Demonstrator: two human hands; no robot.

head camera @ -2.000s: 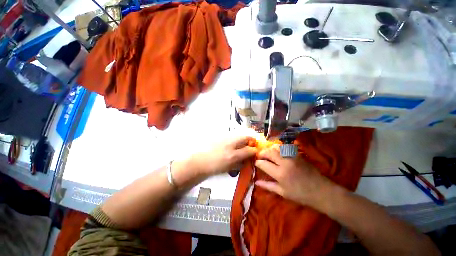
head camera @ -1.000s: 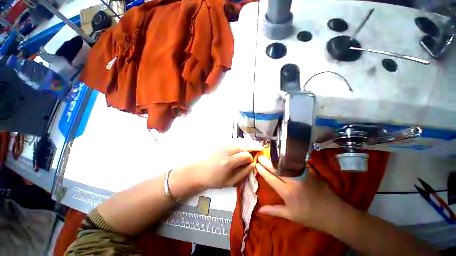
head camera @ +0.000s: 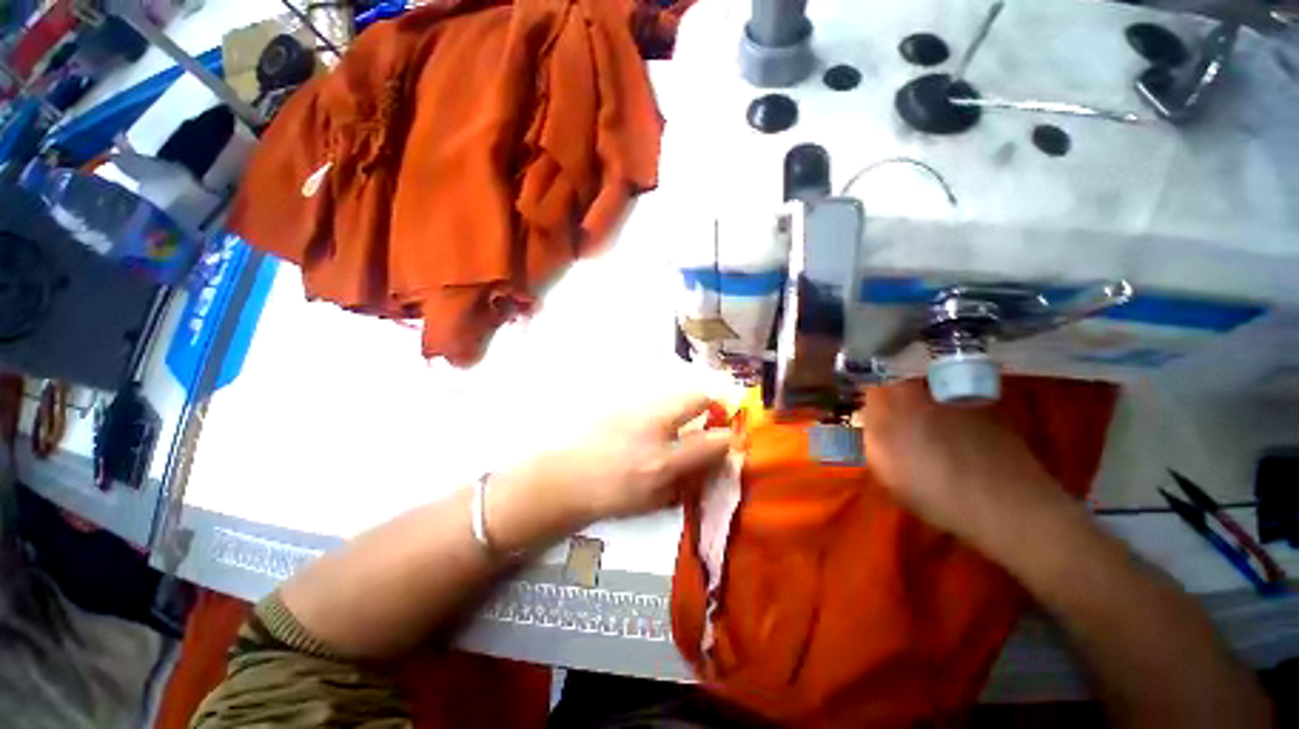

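The rust-orange garment piece (head camera: 812, 570) lies under the white sewing machine head (head camera: 997, 214) and over the table's front edge, with a narrow pale strip (head camera: 720, 534) along its left edge. It glows yellow-orange near the needle, where the presser foot is hard to make out. My left hand (head camera: 655, 456), with a bracelet at the wrist, pinches the cloth edge just left of the needle. My right hand (head camera: 933, 449) is on the cloth right of the needle; its fingertips are hidden behind the machine's front parts, so its hold cannot be told.
A ruffled rust-orange garment pile (head camera: 456, 171) lies left of the machine head. Snips (head camera: 1221, 527) lie at the right. A ruler (head camera: 570, 610) runs along the front edge. A clear bottle (head camera: 114, 221) and a grey machine part (head camera: 57, 285) are at the far left.
My right hand has moved from beside my left fingertips to the right and slightly up, behind the machine's front parts. My left hand keeps its pinch. The camera view has shifted slightly.
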